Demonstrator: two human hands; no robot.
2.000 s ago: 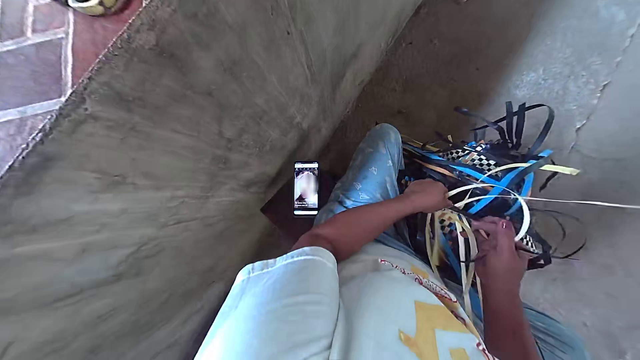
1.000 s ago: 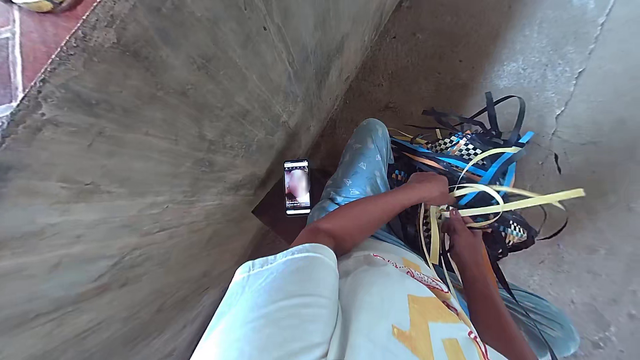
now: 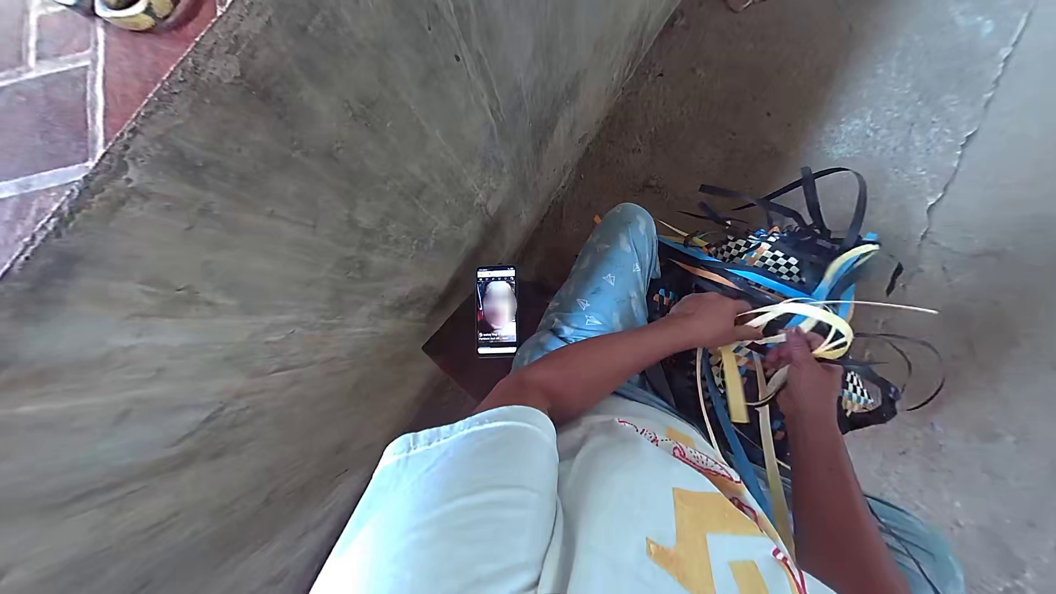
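Observation:
A partly woven item of flat plastic strips [image 3: 775, 260], checkered black and cream with blue and orange, lies across the lap with many loose ends. My left hand [image 3: 711, 320] pinches a pale yellow strip [image 3: 837, 334] at the left side of its curled loop. Just right of it, my right hand [image 3: 808, 379] has its fingers closed on the same pale strip, near the checkered weave. Yellow and blue ends hang below the hands toward the shirt. Black strips [image 3: 858, 206] curl out beyond the weave. Fingertips are partly hidden by the strips.
A phone [image 3: 497, 312] with a lit screen rests on a dark brown surface [image 3: 458, 346] left of the knee. A sloping concrete wall [image 3: 313, 214] fills the left side. Cracked concrete floor [image 3: 990, 247] lies at right. A patterned object [image 3: 136, 12] shows on red paving at top left.
The pale yellow strip, which stuck out long to the right one second ago, is now curled in a loop by the hands. Both hands remain close together at the weave.

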